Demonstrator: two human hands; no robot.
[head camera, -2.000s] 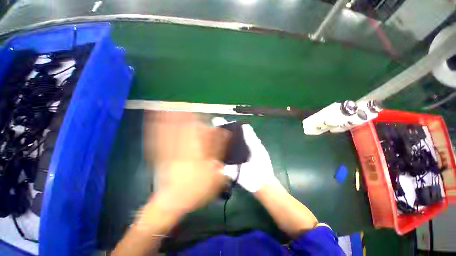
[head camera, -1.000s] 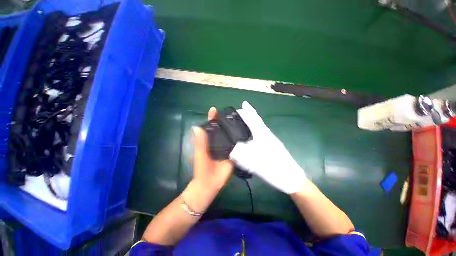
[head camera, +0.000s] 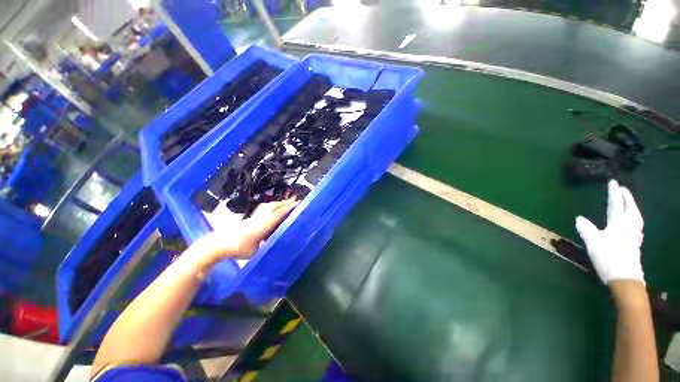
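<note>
My bare left hand (head camera: 253, 228) reaches into the near end of a large blue bin (head camera: 347, 179) filled with black power adapters and cords (head camera: 279, 153). Its fingertips are down among the adapters, and I cannot tell whether they grip one. My right hand (head camera: 615, 235), in a white glove, is at the right over the green conveyor belt, its fingers apart and empty. Black adapters with cords (head camera: 605, 155) lie on the belt just beyond its fingertips, slightly blurred.
A second blue bin (head camera: 216, 112) with adapters stands behind the first, and another (head camera: 112, 250) sits lower left near a metal frame. A pale edge strip (head camera: 477, 204) divides the belt from the dark green bench mat (head camera: 425, 291). A red object (head camera: 33, 319) is at far left.
The view has swung left. My hands have parted: the left went into the blue bin, the right out over the belt. The adapters they held together are no longer between them.
</note>
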